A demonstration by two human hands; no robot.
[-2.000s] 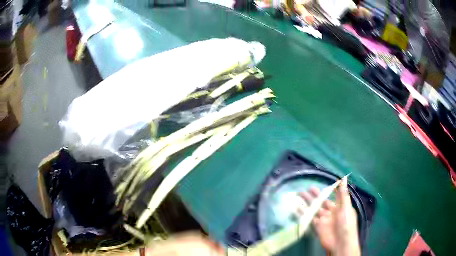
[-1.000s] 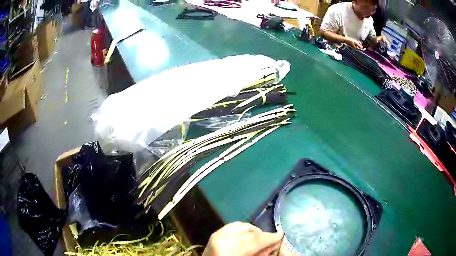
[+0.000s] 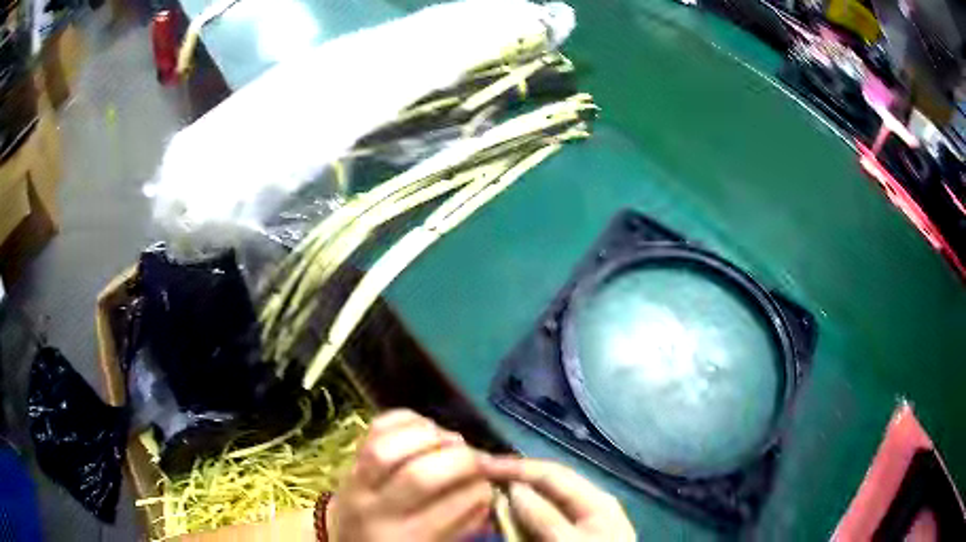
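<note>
The square black plastic frame [image 3: 577, 307] with its large round hole lies flat on the green bench near its front edge. My left hand [image 3: 408, 482] and my right hand [image 3: 556, 503] are close together at the bottom, left of and below the frame, not touching it. Their fingers pinch a thin strip [image 3: 502, 510] between them, blurred and partly hidden by the fingers. A fan of pale yellow and black strips [image 3: 424, 228] lies across the bench edge at the left.
A whitish plastic sleeve [image 3: 350, 90] lies behind the strips. A carton [image 3: 112, 349] at lower left holds yellow curls [image 3: 260, 482] and a black plastic bag [image 3: 196, 339]. A pink sheet [image 3: 890, 471] with a black part is at lower right.
The view has tilted down, showing the whole frame. My right hand was over the frame's hole with a pale strip; now both hands meet left of the frame, fingertips together.
</note>
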